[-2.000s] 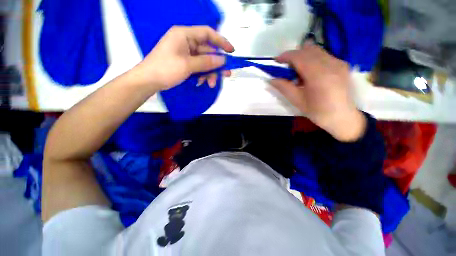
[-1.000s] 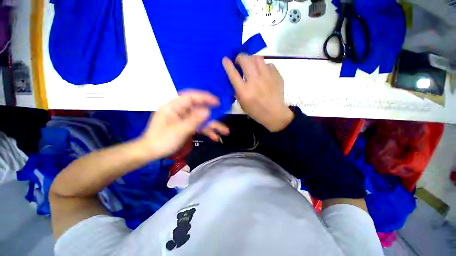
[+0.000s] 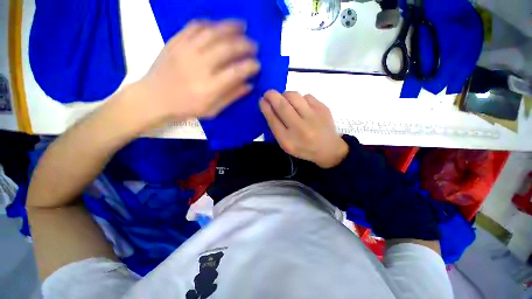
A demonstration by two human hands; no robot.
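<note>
A blue garment panel (image 3: 233, 125) lies on the white table, its lower end reaching the front edge. My left hand (image 3: 204, 70) is over the panel, blurred, fingers spread a little; its fingertips and whether it touches the cloth are unclear. My right hand (image 3: 303, 125) rests at the panel's right edge with its fingertips on the cloth. A small blue tab sticks out at the panel's right edge, above my right fingers. Metal parts of the sewing machine (image 3: 318, 13) show at the top, right of the panel.
A rounded blue piece (image 3: 79, 52) lies at the table's left. Black-handled scissors (image 3: 408, 52) lie on blue pieces (image 3: 455, 44) at right, with a dark flat object (image 3: 493, 96) beyond. A ruler scale (image 3: 420, 129) runs along the front edge. Blue garments (image 3: 140, 204) and a red bag (image 3: 461, 175) are below.
My left hand has moved up from the panel's lower end onto its middle. My right hand has shifted slightly down. Earlier, both hands held a narrow blue piece between them.
</note>
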